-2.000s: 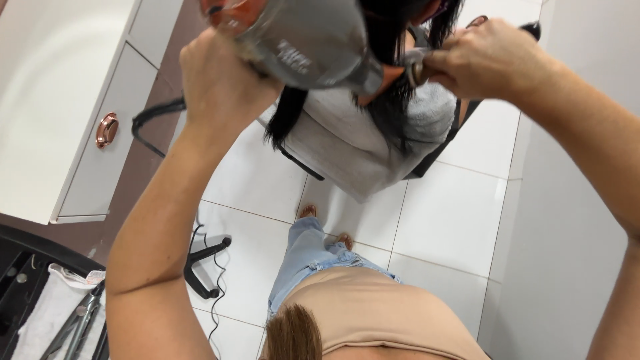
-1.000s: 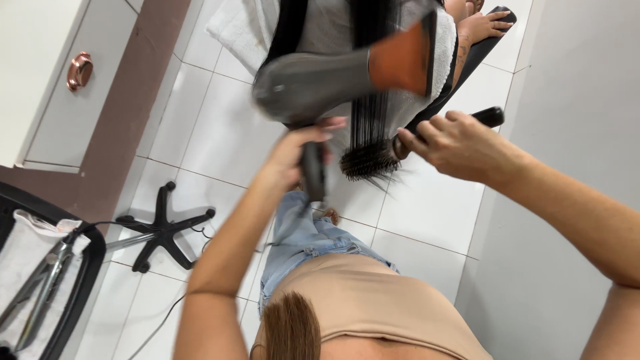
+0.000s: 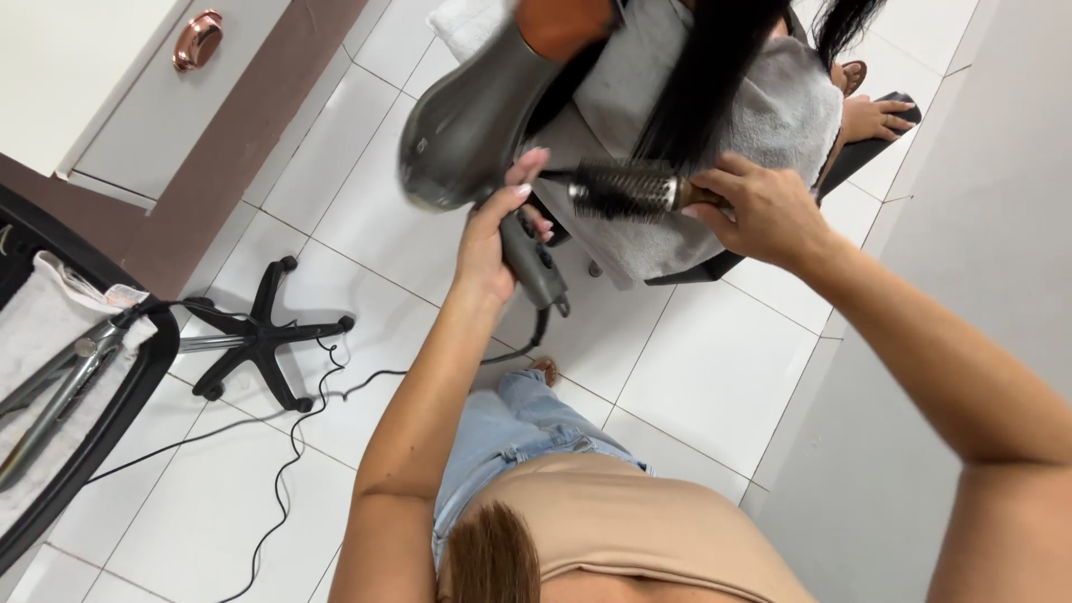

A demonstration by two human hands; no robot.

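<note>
My left hand [image 3: 502, 226] grips the handle of a grey and orange hair dryer [image 3: 469, 117], a finger or two standing off the grip. Its body lies above the hand, and the orange end points to the upper right. In my right hand [image 3: 754, 205] is the wooden handle of a round hairbrush [image 3: 628, 188]. The bristled barrel points left toward the dryer's handle and lies at the lower end of a long dark lock of hair [image 3: 712, 75]. That hair belongs to a seated person draped with a grey towel [image 3: 787, 109].
The person's hand rests on a black chair armrest [image 3: 871, 155] at upper right. A wheeled black base [image 3: 264, 335] stands on the tiles at left, with cords trailing nearby. A black tray [image 3: 159, 360] holds a white towel and a metal styling tool [image 3: 63, 402]. Drawers [image 3: 193, 109] stand upper left; a grey wall [image 3: 946, 293] runs right.
The dryer's orange end has swung from pointing right toward the hair to pointing to the upper right. The brush barrel now points left instead of down-left. Both hands keep hold.
</note>
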